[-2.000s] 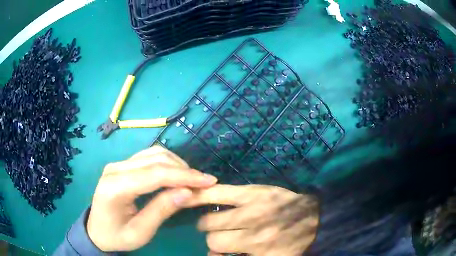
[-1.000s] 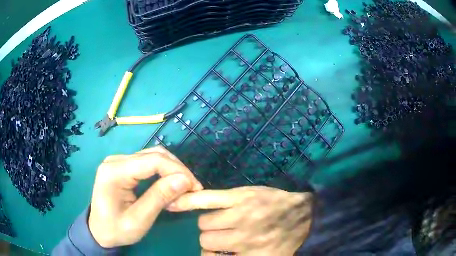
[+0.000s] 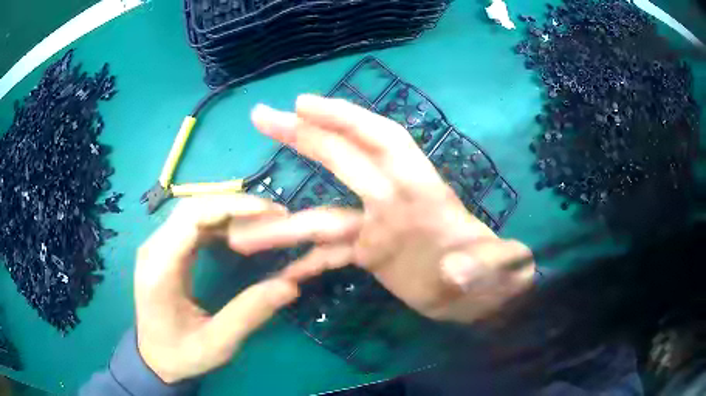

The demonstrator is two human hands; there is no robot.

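A black sprue frame lies flat and slanted on the green surface, with small dark parts in its squares. My right hand is raised above it, palm side showing, fingers spread, and hides its middle. My left hand is at the frame's left side, thumb and fingers apart in a curve. Its fingers meet or overlap my right hand's lower fingers; I cannot tell whether they touch. No part shows in either hand. Yellow-handled nippers lie spread open left of the frame, jaws towards the lower left.
A pile of black angular parts is at the left. A broad heap of small dark parts is at the right. A stack of black frames stands at the far edge. A white scrap lies near the right heap.
My right hand has risen, turned and spread its fingers over the frame. My left thumb and fingers have moved apart from their pinch at my right fingertip. The nippers still lie beside the frame.
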